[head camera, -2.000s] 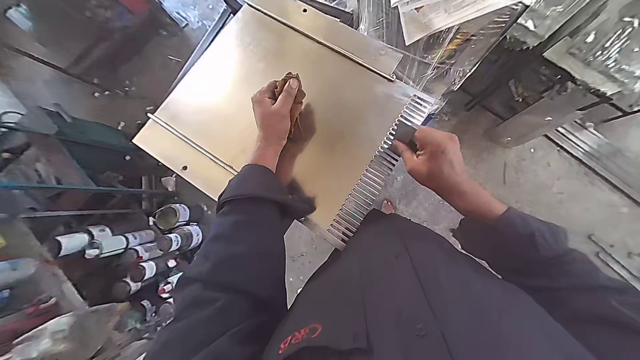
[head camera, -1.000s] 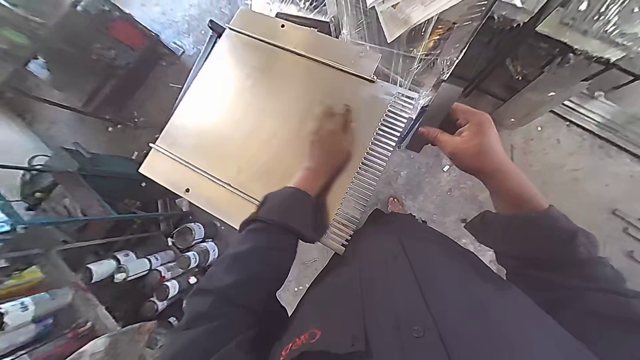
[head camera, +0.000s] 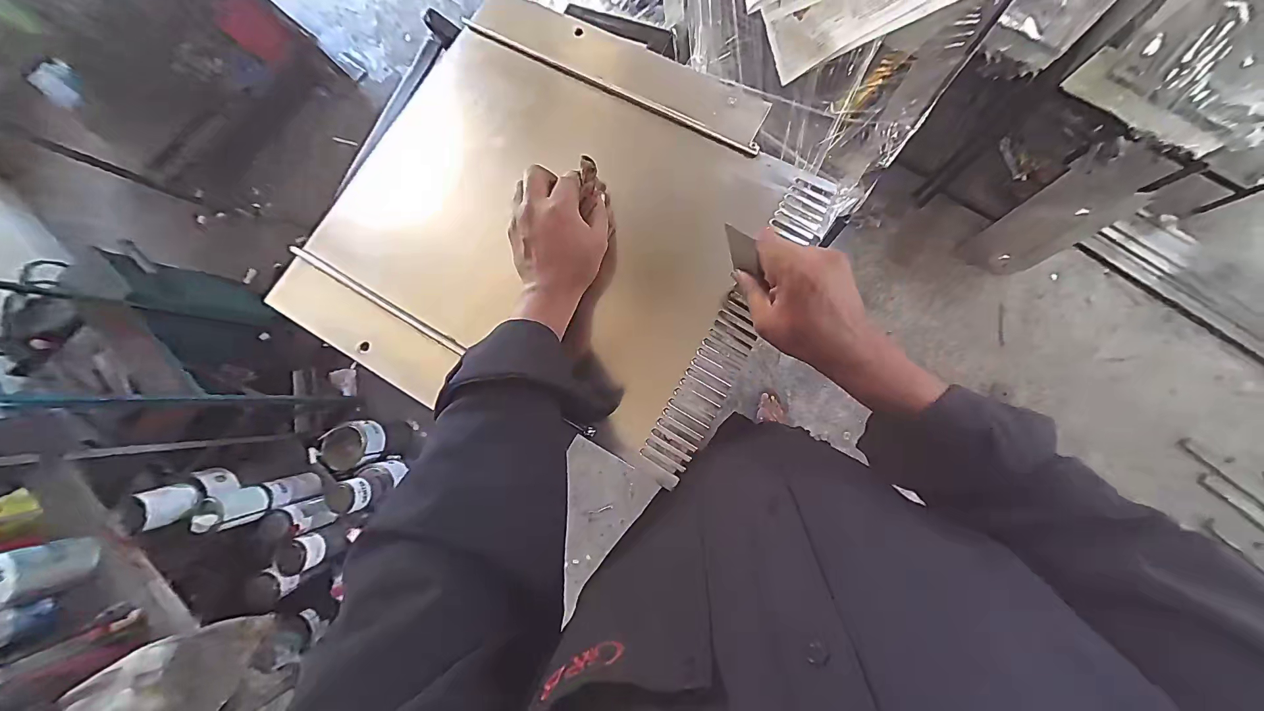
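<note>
A shiny metal panel (head camera: 632, 148) with a slotted, comb-like edge (head camera: 703, 385) lies tilted before me, a thin rod near each of two opposite sides. On its middle rests my left hand (head camera: 561, 232), fingers curled round a crumpled brown cloth (head camera: 589, 176) that mostly hides under them. My right hand (head camera: 805, 296) is over the slotted edge and grips a small flat grey plate (head camera: 743, 252), perhaps a scraper or sanding pad; its lower part is hidden by the fingers.
Several cans (head camera: 353, 446) stand or lie on a rack at lower left. Plastic-wrapped material (head camera: 889, 99) adjoins the panel's upper right corner. Metal sheets and frames (head camera: 1057, 212) are at the right. A foot (head camera: 771, 407) shows on the concrete floor below the slotted edge.
The left hand has moved from near the slotted edge back to the panel's middle. The right hand, beyond the slotted edge a second ago, is now over it with the flat plate.
</note>
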